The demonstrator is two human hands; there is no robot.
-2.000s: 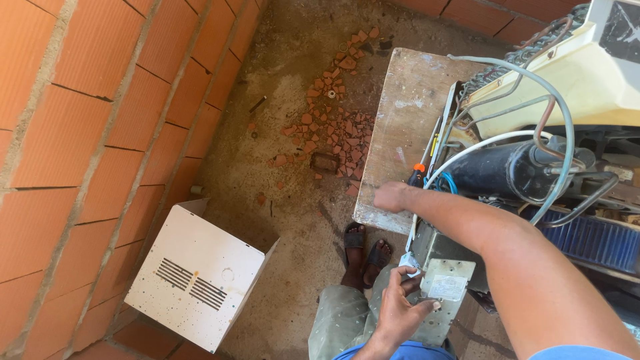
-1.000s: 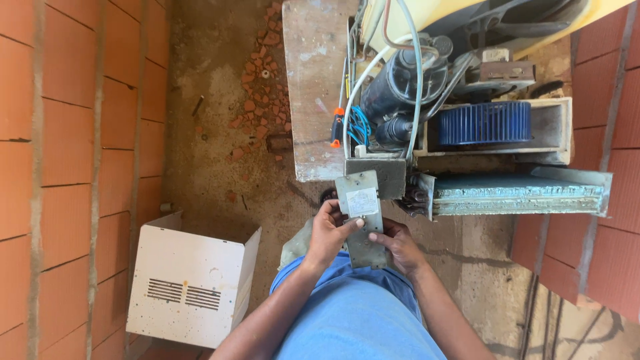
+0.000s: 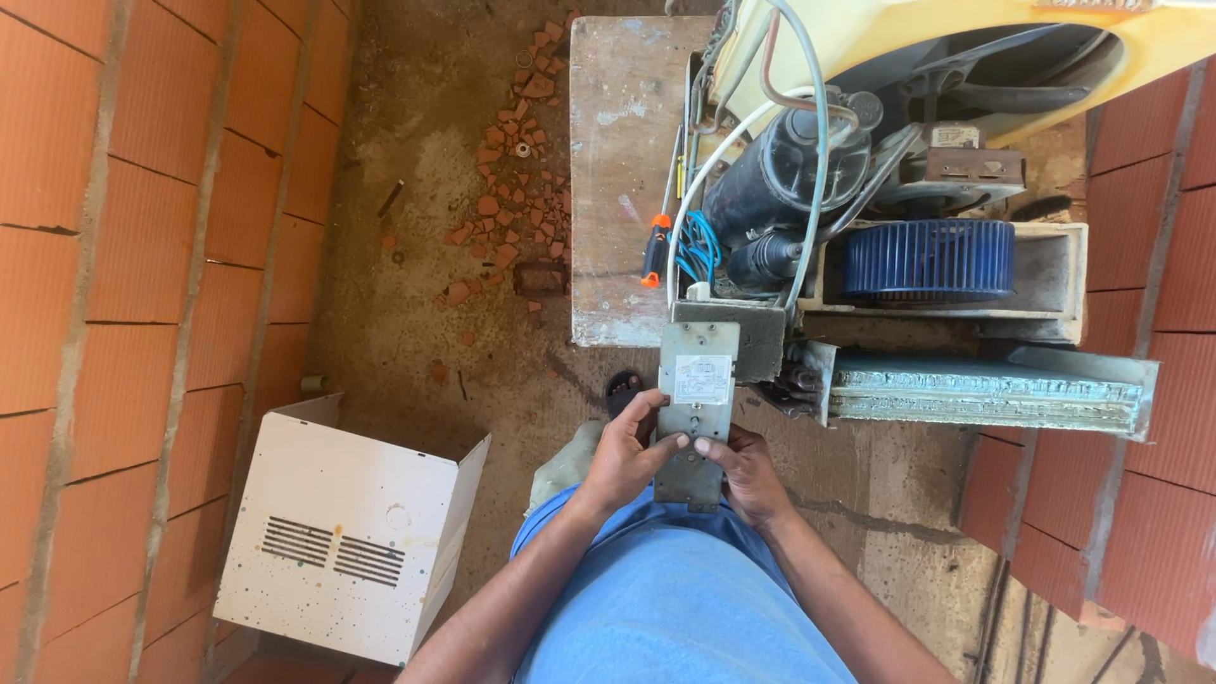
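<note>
Both my hands hold a narrow metal plate (image 3: 691, 484) with a printed label, upright in the view in front of my blue shirt. My left hand (image 3: 629, 451) grips its left edge, thumb on the face. My right hand (image 3: 746, 465) grips the right edge, its thumb close to the other one. The plate's top end overlaps a grey foam-covered box (image 3: 755, 337) on the opened air conditioner. Beyond lie a black compressor (image 3: 774, 176), a blue blower wheel (image 3: 929, 258) and a finned coil (image 3: 983, 391). An orange-and-black screwdriver (image 3: 655, 252) rests beside blue wires (image 3: 699, 245).
A stained wooden board (image 3: 617, 180) lies left of the compressor. Broken brick pieces (image 3: 513, 204) litter the concrete floor. A white vented metal cover (image 3: 328, 532) stands at lower left. Brick walls (image 3: 142, 228) rise at both sides, and a yellowed fan housing (image 3: 1064, 57) is at top right.
Two seconds ago my right arm reached across toward the board near the screwdriver. It has since come back, and both hands are on the plate. The view has turned and shifted.
</note>
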